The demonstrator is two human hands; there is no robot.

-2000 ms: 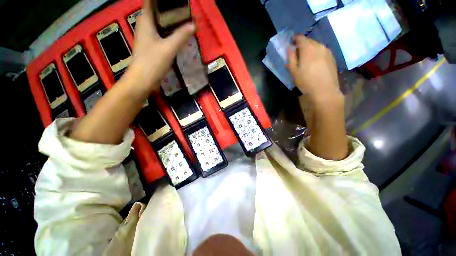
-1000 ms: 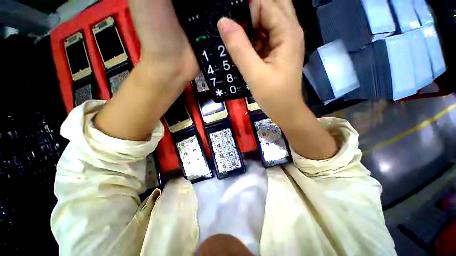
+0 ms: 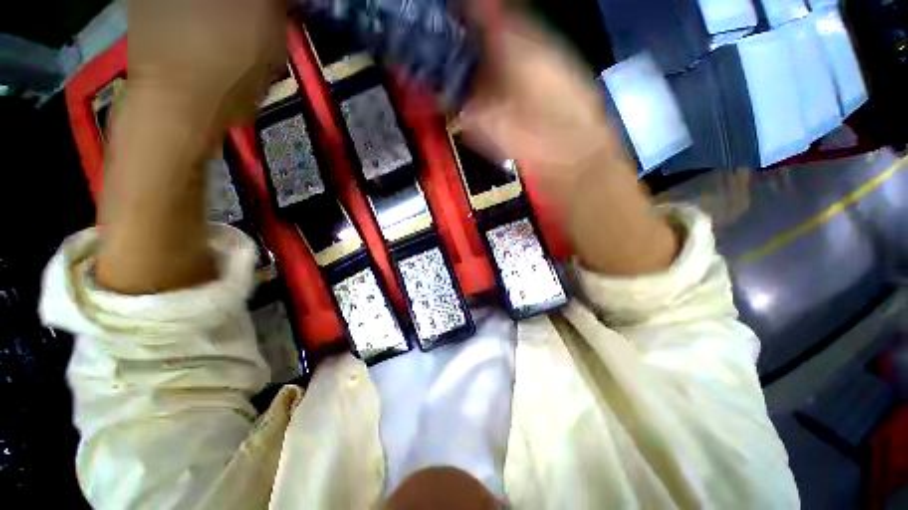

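Note:
A blurred black piece with pale marks, a phone half-assembly with its keypad by its look [image 3: 413, 42], is at the top centre, cut off by the top edge. My right hand [image 3: 533, 95] is blurred and holds its right side. My left hand [image 3: 204, 45] is at the top left, blurred and cut off; whether it touches the piece cannot be told. Below, phone half-assemblies with speckled silver-white key boards [image 3: 431, 296] and dark screens in gold-coloured frames lie in the slotted red assembly tray [image 3: 463, 234]. No numbers show on those key boards.
Keypad stacks with pale-blue faces [image 3: 796, 90] stand at the upper right, one loose pale piece [image 3: 647, 110] beside them. A shiny grey floor with a yellow line [image 3: 826, 209] is at the right. Dark blister trays [image 3: 35, 369] are at the left.
My right hand moved from the pale stacks to the black piece. Since the last frame, my left hand moved left, and the piece's sharp white numbers have blurred as it moved up and tilted.

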